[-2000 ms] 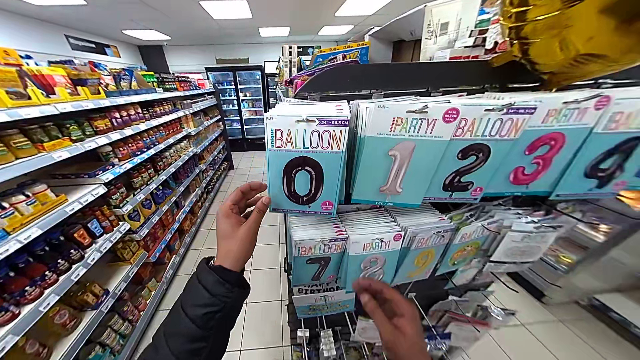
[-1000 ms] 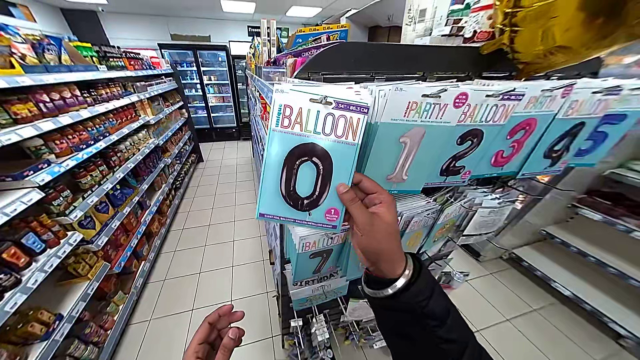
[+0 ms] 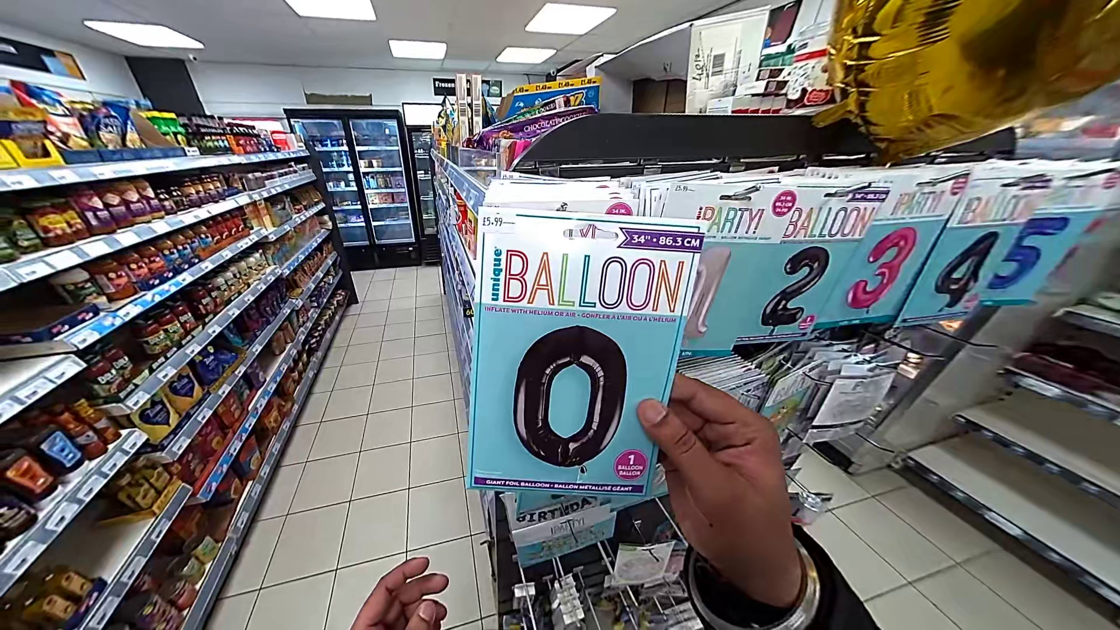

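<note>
My right hand (image 3: 726, 477) pinches the lower right edge of a foil balloon packet (image 3: 577, 359) with a black number 0 on it. The packet is upright and faces me, in front of the hanging rack. Low in the view, left of the packet, my left hand (image 3: 404, 597) has its fingers apart and holds nothing; only part of it shows. Behind and to the right hang packets with a number 2 (image 3: 794, 284), a pink 3 (image 3: 882, 267), a black 4 (image 3: 965, 271) and a blue 5 (image 3: 1028, 254). Lower packets are partly hidden.
Grocery shelves (image 3: 201, 359) with jars and bottles line the left of a tiled aisle (image 3: 376, 376). Glass-door fridges (image 3: 367, 188) stand at its far end. A gold foil balloon (image 3: 962, 70) hangs at the upper right, above low shelves (image 3: 1024, 472) on the right.
My left hand has left the 0 packet and dropped low. My right hand, holding nothing at first, took hold of the packet and brought it forward from the rack.
</note>
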